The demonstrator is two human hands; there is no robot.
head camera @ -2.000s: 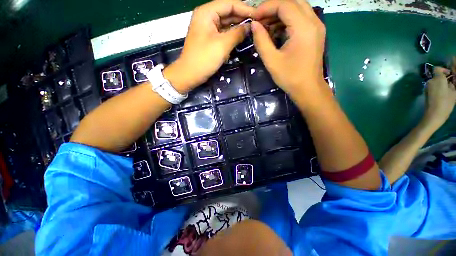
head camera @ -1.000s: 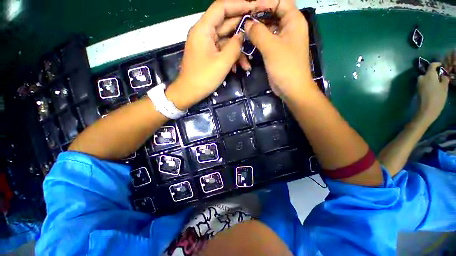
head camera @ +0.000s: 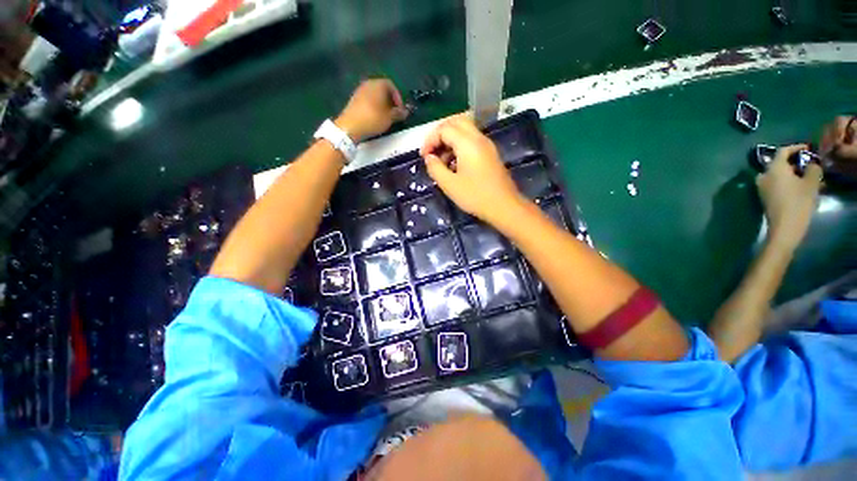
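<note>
The black blister tray lies at the near edge of the green bench, with rimmed square housings such as this one in its left and near pockets. White specks lie in its far pockets. My left hand is past the tray's far edge, over the bench. A blurred dark piece is beside its fingertips; I cannot tell if they touch it. My right hand is over the tray's far pockets with its fingertips together; whether they hold something is unclear.
A pale post stands beyond the tray. A second parts tray is at left. A white board with a red strip is upper left. Another person's hand works at right near a loose housing. White pieces lie on the bench.
My hands were together on a rimmed housing and have parted. My left hand has reached forward beyond the tray; my right hand stays over its far pockets. The view has shifted, showing the post.
</note>
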